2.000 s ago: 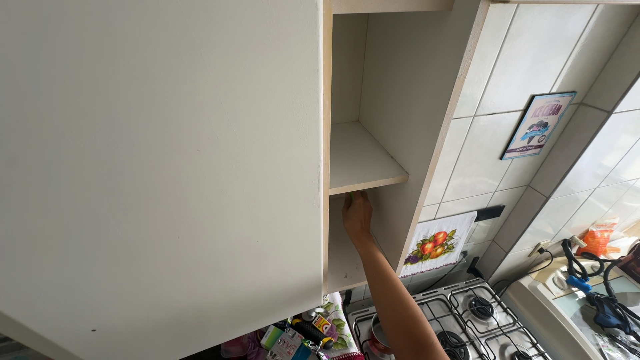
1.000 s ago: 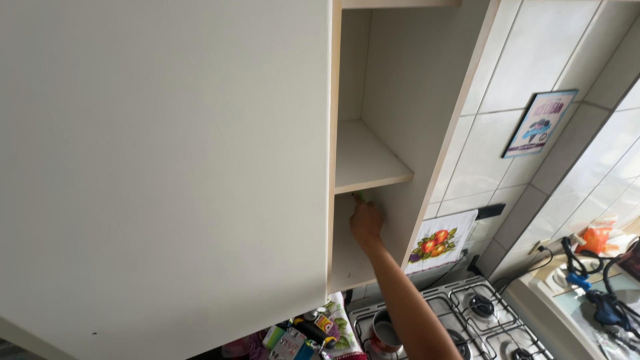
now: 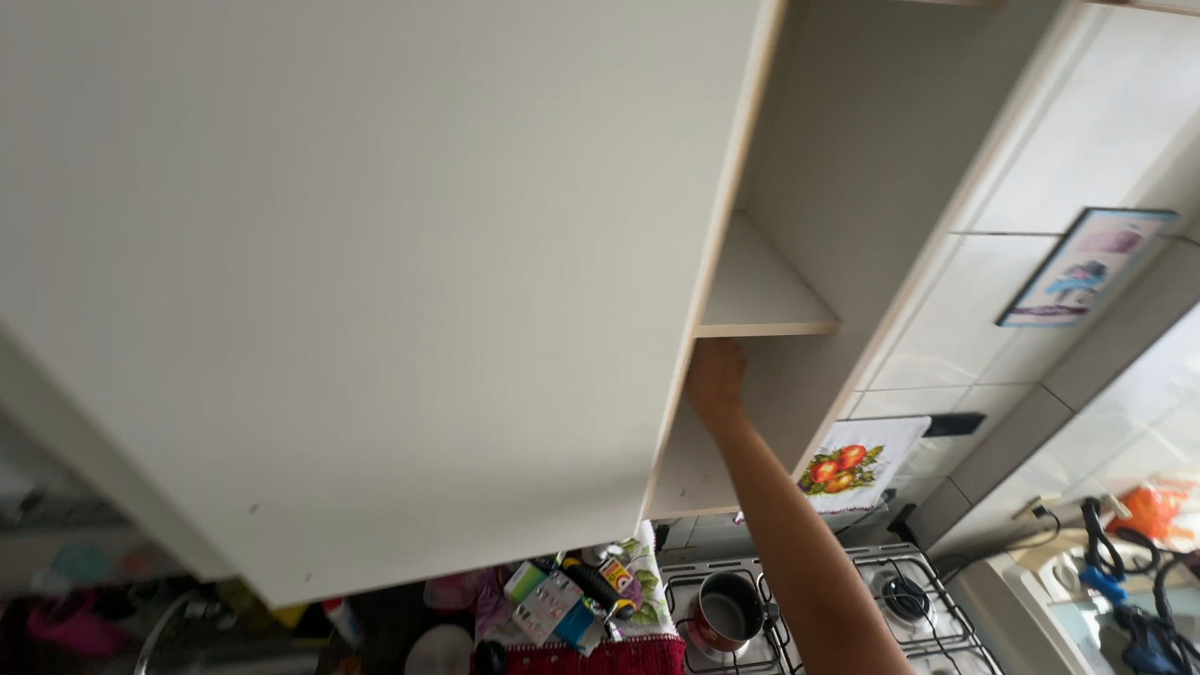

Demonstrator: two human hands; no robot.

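Note:
My right hand (image 3: pixel 717 375) reaches into the lower compartment of a white wall cabinet, just under the shelf board (image 3: pixel 769 328). Its fingers are curled and partly hidden behind the edge of the large white cabinet door (image 3: pixel 422 281), so whether they hold anything does not show. The forearm rises from the lower right, over the gas stove. The compartment above the shelf shows bare walls. My left hand is out of view.
A red saucepan (image 3: pixel 729 609) stands on the gas stove (image 3: pixel 905 600). Boxes (image 3: pixel 553 600) and bottles lie on a cloth beside it. A fruit-printed towel (image 3: pixel 848 464) and a small picture (image 3: pixel 1086 267) hang on the tiled wall. Cables (image 3: pixel 1106 562) lie at the right.
My right hand has moved left within the lower compartment, closer to the door edge. A small greenish thing seen at its fingers one second ago is now out of sight. The view has shifted.

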